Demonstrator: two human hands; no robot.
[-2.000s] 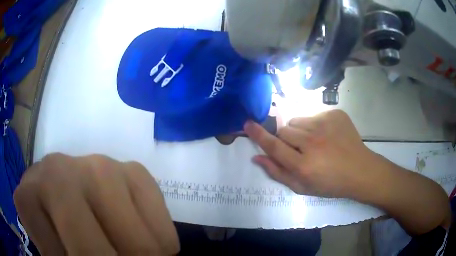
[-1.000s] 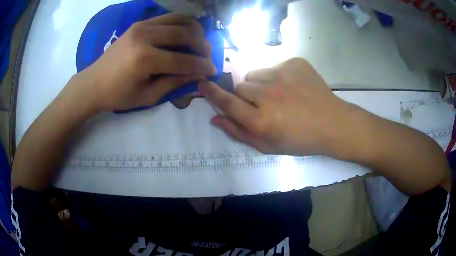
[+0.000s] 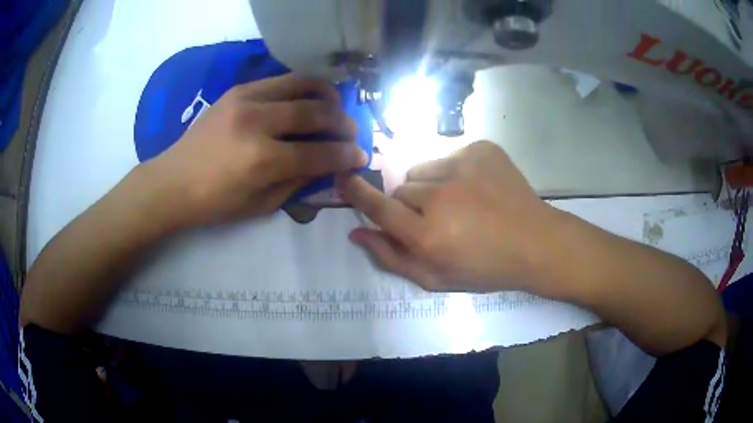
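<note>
A rounded blue panel [image 3: 169, 99] with a white emblem, partly covered, lies on the white table under the sewing machine head [image 3: 330, 33]. My left hand [image 3: 264, 144] lies flat over the panel, its fingertips near the panel's right edge beside the presser foot [image 3: 376, 111]. My right hand [image 3: 462, 215] rests just right of it, its index fingertip at the panel's near right edge, by the needle plate [image 3: 318, 202]. Whether the right fingers pinch the fabric is hidden. The lettering seen on the fabric earlier is covered by my left hand.
The machine lamp [image 3: 417, 103] glares beside the needle. A printed ruler scale [image 3: 301, 307] runs along the near table edge. Blue fabric [image 3: 25, 58] hangs at the far left. A red cord [image 3: 733, 248] is at the right edge. My lap is below the table.
My left hand has moved from the near left of the table onto the blue panel. The panel's outer end has swung and its lettering is now covered. My right hand stays at the panel's edge.
</note>
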